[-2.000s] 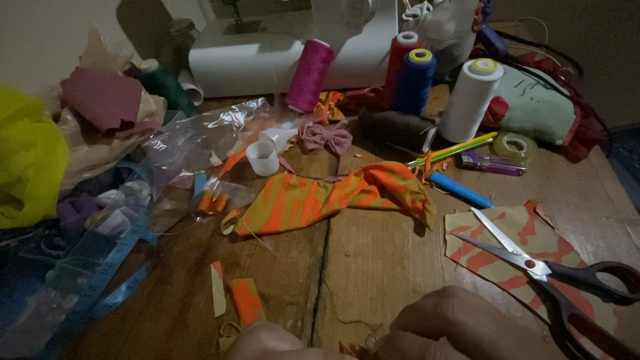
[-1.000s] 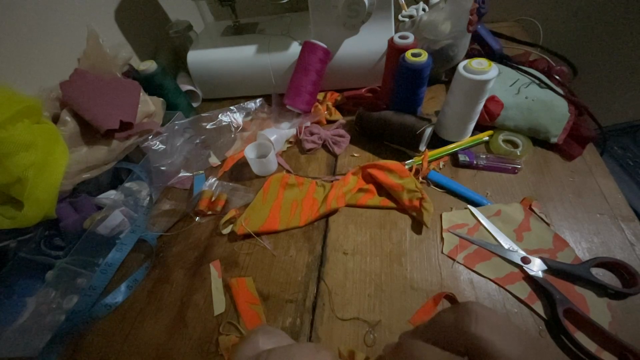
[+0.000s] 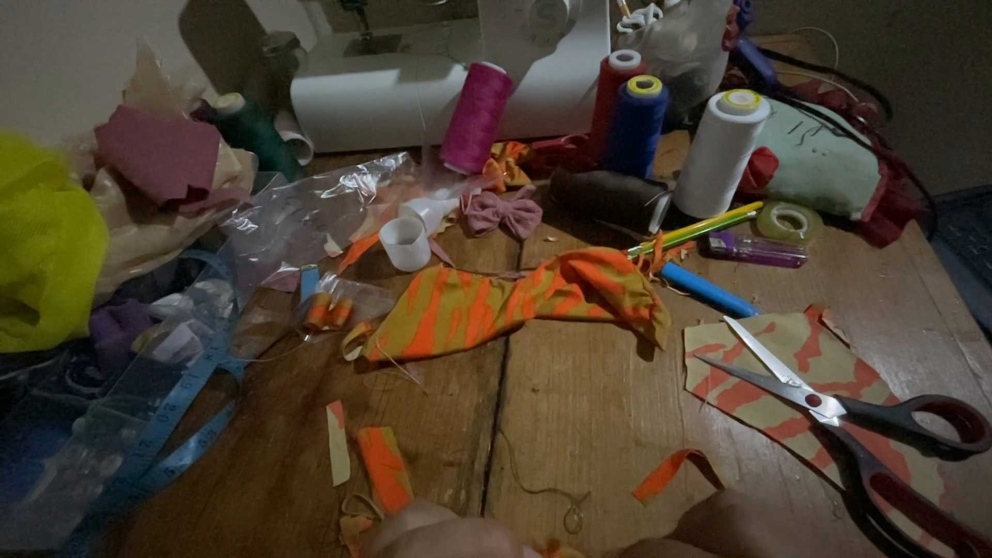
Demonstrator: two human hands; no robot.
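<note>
At the bottom edge my left hand [image 3: 449,533] lies partly in view beside an orange and olive fabric strip [image 3: 384,469]; its fingertips are cut off. My right hand [image 3: 721,527] shows low on the right, under a curled orange strip [image 3: 673,473]. A bit of orange fabric shows between the hands, and whether either hand grips it cannot be seen. Farther up lies a larger orange and olive patterned fabric piece [image 3: 496,310]. Scissors [image 3: 814,401] with dark handles rest with parted blades on a patterned fabric scrap [image 3: 783,341]. A loose thread [image 3: 535,488] lies between the hands.
A white sewing machine [image 3: 372,101] stands at the back, with magenta [image 3: 475,116], blue [image 3: 639,128] and white [image 3: 722,155] thread spools before it. A blue tape measure [image 3: 182,403] and plastic bags [image 3: 310,201] lie left. A purple lighter [image 3: 756,249] and tape roll [image 3: 789,221] lie right.
My right hand has moved to the right from its place two seconds ago. The curled orange strip beside it, hidden at first, is now in view.
</note>
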